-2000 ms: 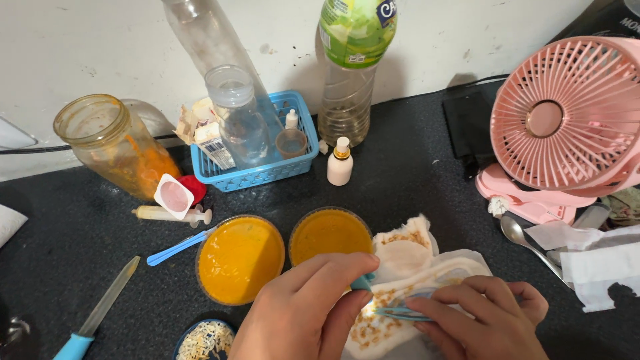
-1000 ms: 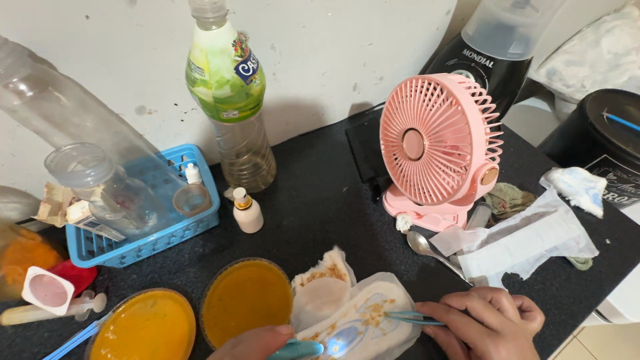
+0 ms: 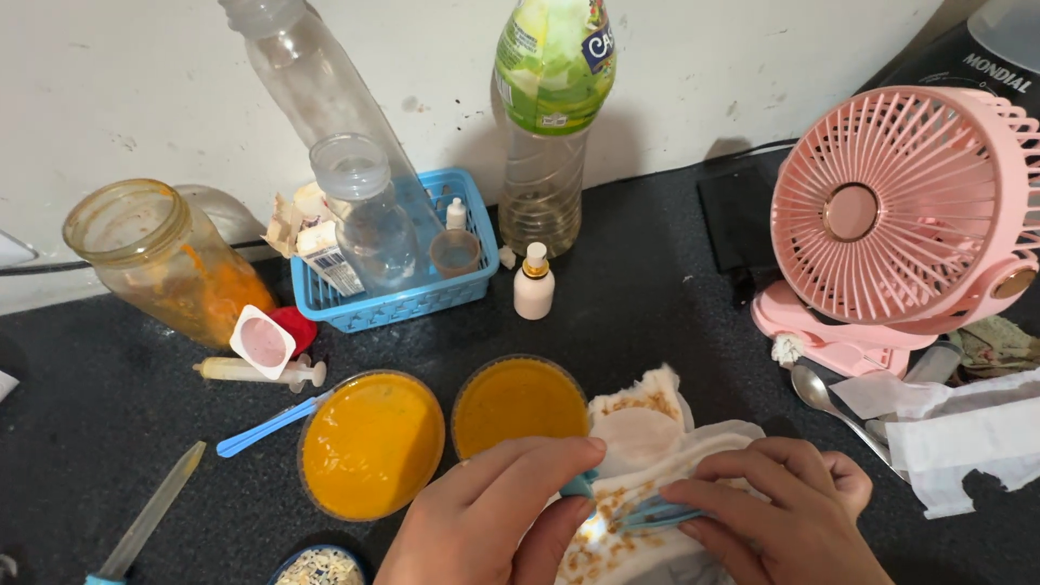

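Over a white cloth or paper dotted with small brown bits, my left hand pinches a small teal lighted tool, whose light falls on the bits. From the right, my right hand grips blue tweezers, their tips pointing left among the bits. Just behind my left hand stands a round dish of dark orange substance. A second round dish of brighter orange substance is to its left. A small bowl of pale flakes sits at the bottom edge.
A blue plastic basket holds clear containers. Around it are a stained glass jar, a plastic bottle, a small pump bottle and a syringe. A pink fan and a metal spoon are right; a blue-handled blade lies left.
The view swung right, then back left. My left hand, mostly below the frame one second ago, is fully over the cloth beside the right one. Both hands still hold their tools.
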